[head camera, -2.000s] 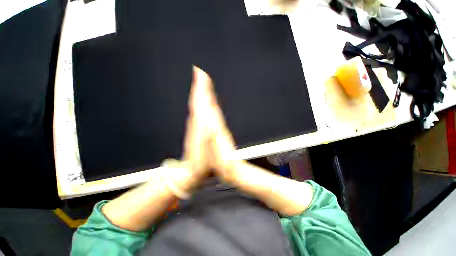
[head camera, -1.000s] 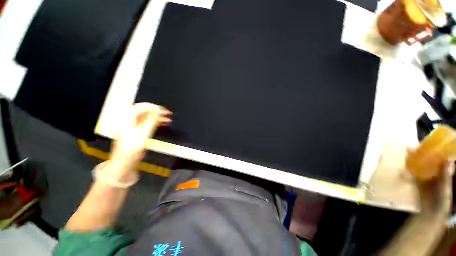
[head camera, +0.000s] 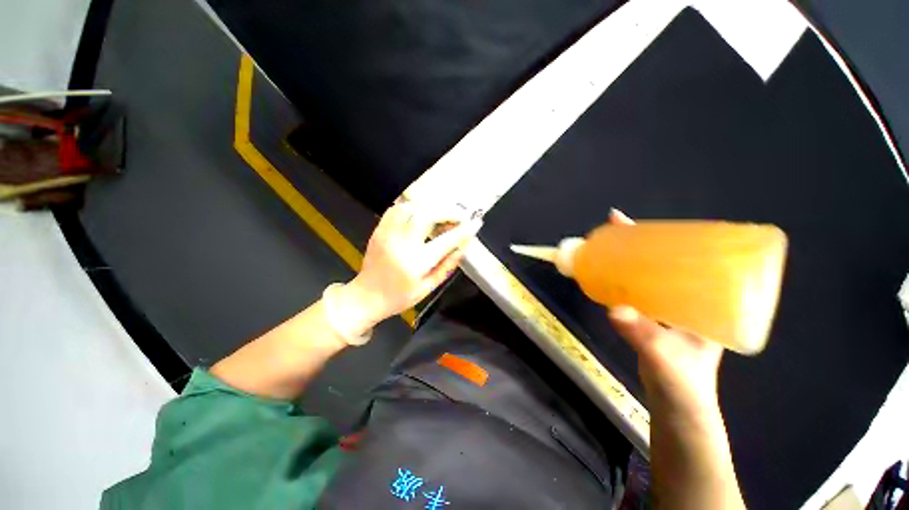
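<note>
A large flat matt black panel (head camera: 787, 149) lies on the white table, one corner near the table's front left corner. My right hand (head camera: 663, 339) holds an orange translucent glue bottle (head camera: 688, 274) above the panel, its thin pale nozzle pointing left toward that corner. No glue line shows. My left hand (head camera: 414, 254) is at the table corner, fingertips at the edge beside the panel's corner. Its fingers are bent; whether they pinch anything cannot be told.
Another black sheet (head camera: 399, 80) covers the area left of the white table (head camera: 558, 115). The table's front edge is glue-stained. The grey floor (head camera: 199, 219) with a yellow line (head camera: 299, 204) shows at left. Dark scraps (head camera: 890, 488) are at the lower right edge.
The view has swung left. My right hand has picked up the bottle and brought it over the panel. My left hand has moved to the table corner. Earlier both palms were together.
</note>
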